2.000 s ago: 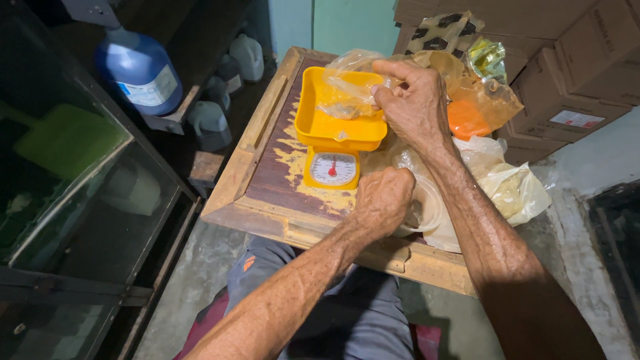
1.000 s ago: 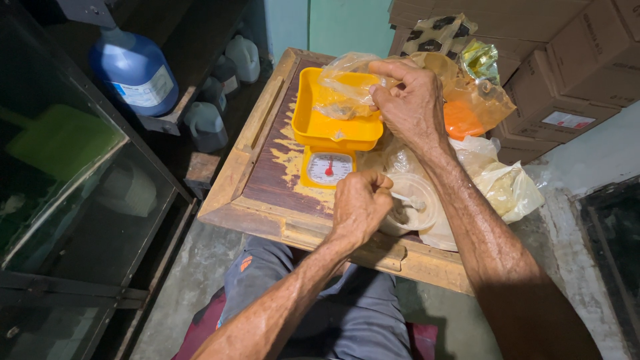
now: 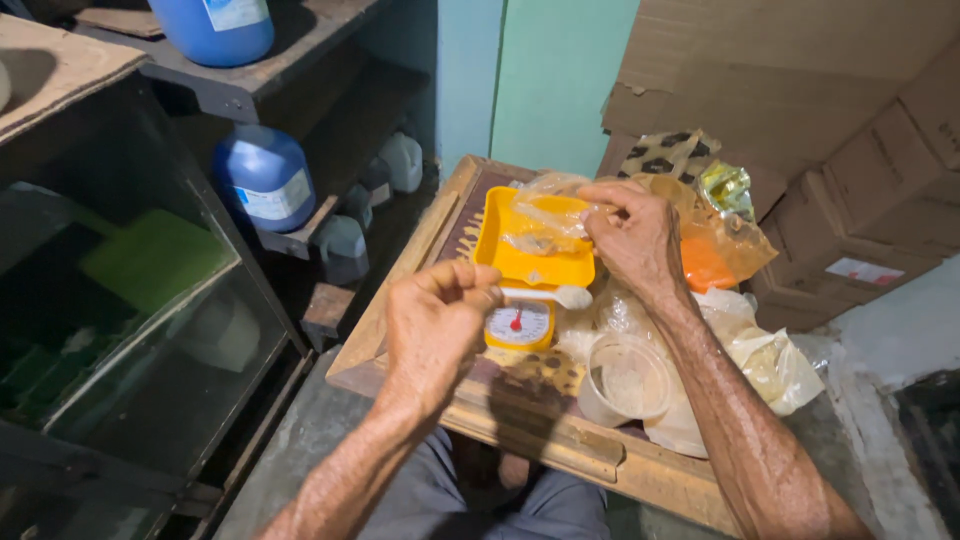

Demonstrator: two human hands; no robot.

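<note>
My left hand (image 3: 442, 322) grips the handle of a white plastic spoon (image 3: 574, 297), whose bowl holds pale powder above the front of a yellow kitchen scale (image 3: 519, 324) with a round dial. My right hand (image 3: 637, 232) pinches the rim of a clear plastic bag (image 3: 551, 202), which rests in the scale's yellow tray (image 3: 495, 259) with a little material inside. A round plastic tub (image 3: 626, 381) of pale powder stands right of the scale, below my right wrist.
The scale stands on a small wooden table (image 3: 555, 442). At its right lie a bag with orange contents (image 3: 709, 262) and a crumpled pale bag (image 3: 772, 367). Cardboard boxes (image 3: 862, 217) are stacked behind. A blue jug (image 3: 264, 180) and a glass-fronted cabinet (image 3: 150, 300) are at left.
My left hand has come up from the tub, and the loaded spoon is now over the scale's front. My right hand still holds the bag at the tray. The view has tilted up.
</note>
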